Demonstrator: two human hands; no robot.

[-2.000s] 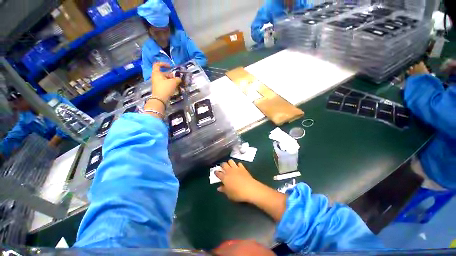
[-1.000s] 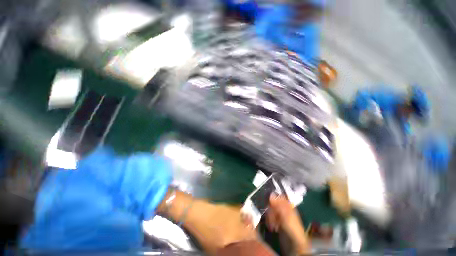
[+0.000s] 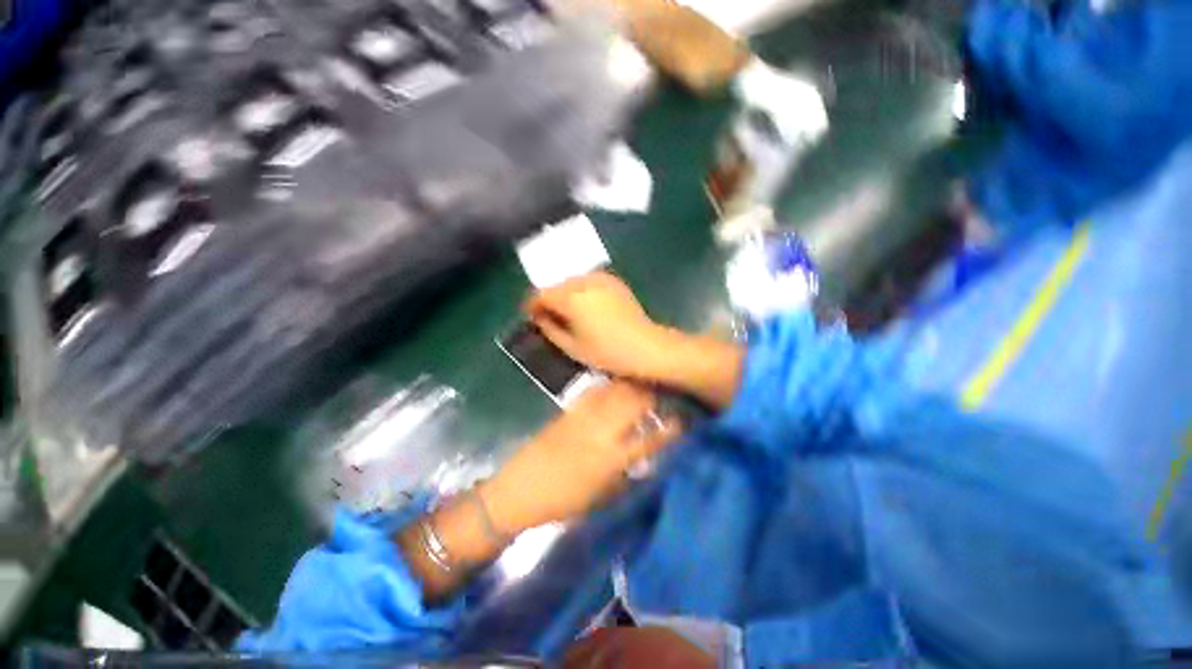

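A flip phone (image 3: 543, 361) lies open in front of me, its black screen half showing between my hands and a bit of its white half beside my left fingers. My left hand (image 3: 608, 438), with a bracelet at the wrist, grips the phone's near end. My right hand (image 3: 601, 320) is over the far edge of the black screen, fingers bent together. Whether it holds a wipe is hidden and blurred.
White pads (image 3: 563, 250) lie just beyond the phone. The wipe container (image 3: 761, 150) stands further right. Stacked phone trays (image 3: 301, 261) fill the upper left. Glossy clear film (image 3: 392, 444) lies left of my hands. Black film strips (image 3: 183, 588) are lower left. A blue sleeve shows upper right.
The view has swung, bringing the trays to the left and the blue floor in at right. The phone remains between my hands, and my right hand now covers part of its screen.
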